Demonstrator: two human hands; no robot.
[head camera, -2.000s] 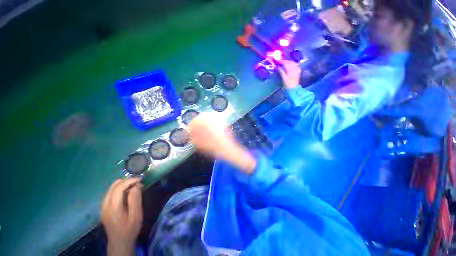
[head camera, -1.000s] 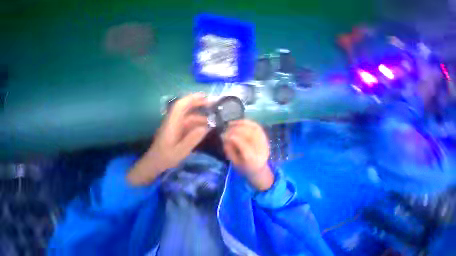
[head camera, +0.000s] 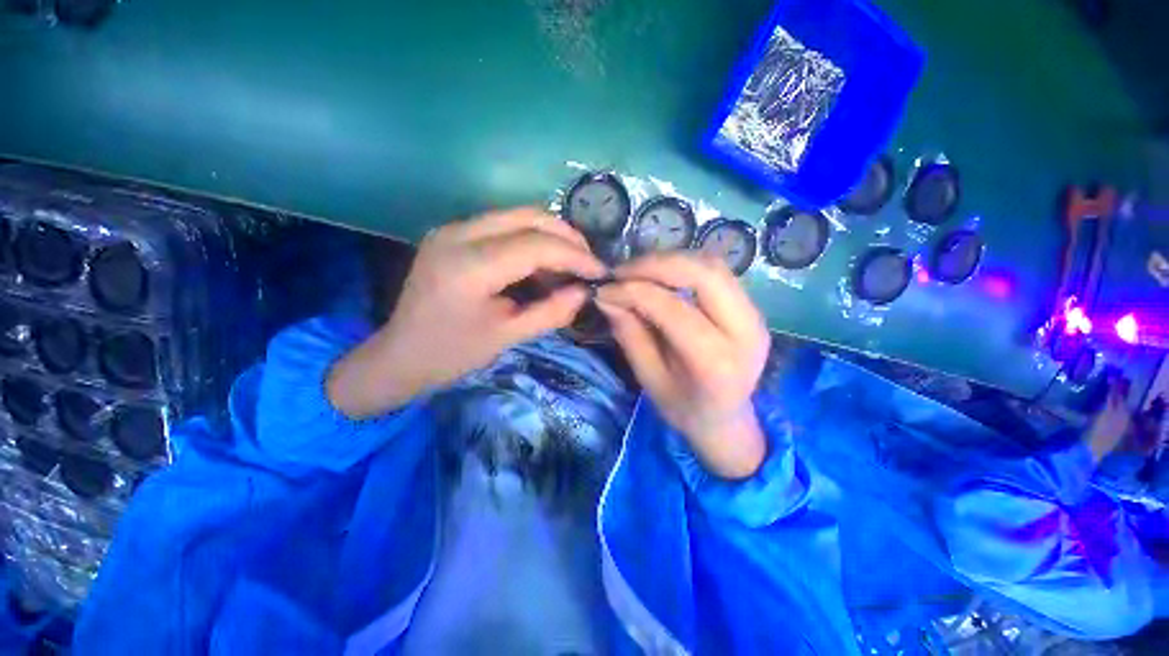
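Note:
My left hand (head camera: 481, 292) and my right hand (head camera: 692, 333) meet at the fingertips over my lap, just off the table edge. Both pinch a small dark part (head camera: 595, 287) that the fingers mostly hide, so its form is unclear. Behind them, round black housings (head camera: 663, 227) with grey faces and short marks lie in a row on crinkled clear film. More black discs (head camera: 882, 273) lie to the right. A blue parts bin (head camera: 885, 71) with a silvery heap stands behind the row.
The green table (head camera: 321, 103) spans the top. Clear blister trays (head camera: 167, 320) with black discs are at the left. A grey heap (head camera: 577, 26) lies at the top edge. At the right are an orange-red forked tool (head camera: 1085, 237), pink lights and a neighbour's blue sleeve (head camera: 1026, 525).
The view has swung, and the bin and discs now show farther right. The black disc seen in my hands a second ago no longer shows there. My fingertips have come together.

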